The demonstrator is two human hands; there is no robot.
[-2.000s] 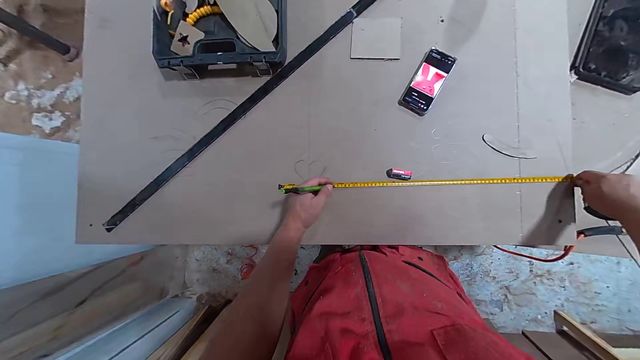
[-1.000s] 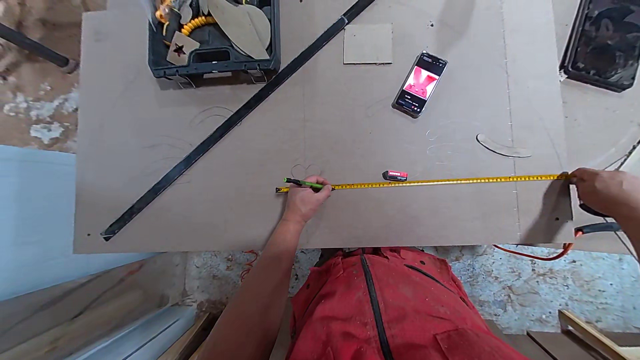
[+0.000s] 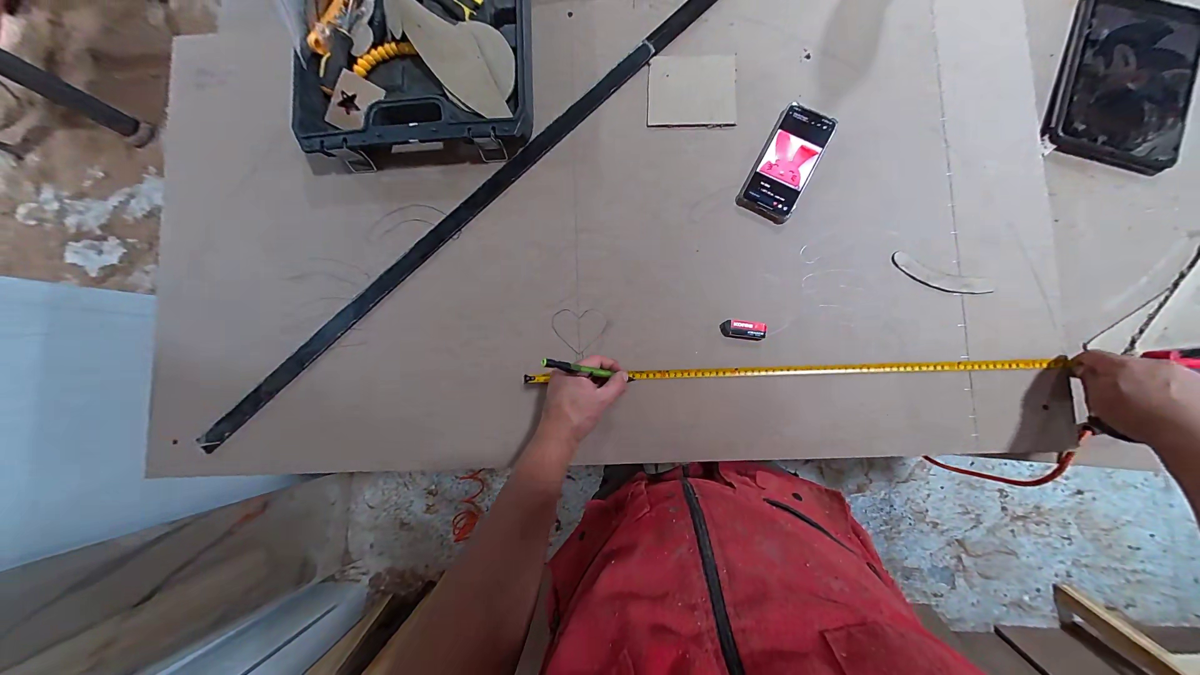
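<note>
A yellow tape measure blade (image 3: 844, 369) lies stretched across a brown board (image 3: 450, 375), a little in from its near edge. My left hand (image 3: 583, 398) holds a green and black pen (image 3: 574, 368) and rests on the blade close to its hooked end. At the board's right edge, my right hand (image 3: 1120, 389) grips the tape's other end; the red and black thing at that hand is partly hidden. A heart outline (image 3: 579, 328) is drawn just above my left hand. Between the hands, above the blade, sits a small red and black eraser (image 3: 743, 330).
A long black metal bar (image 3: 412, 258) crosses the board diagonally. Behind it stand an open tool case (image 3: 412, 141) and a square board piece (image 3: 692, 91). A phone (image 3: 786, 164), a curved offcut (image 3: 940, 277) and a black tray (image 3: 1120, 84) are to the right. An orange cord (image 3: 1012, 478) hangs at the near edge.
</note>
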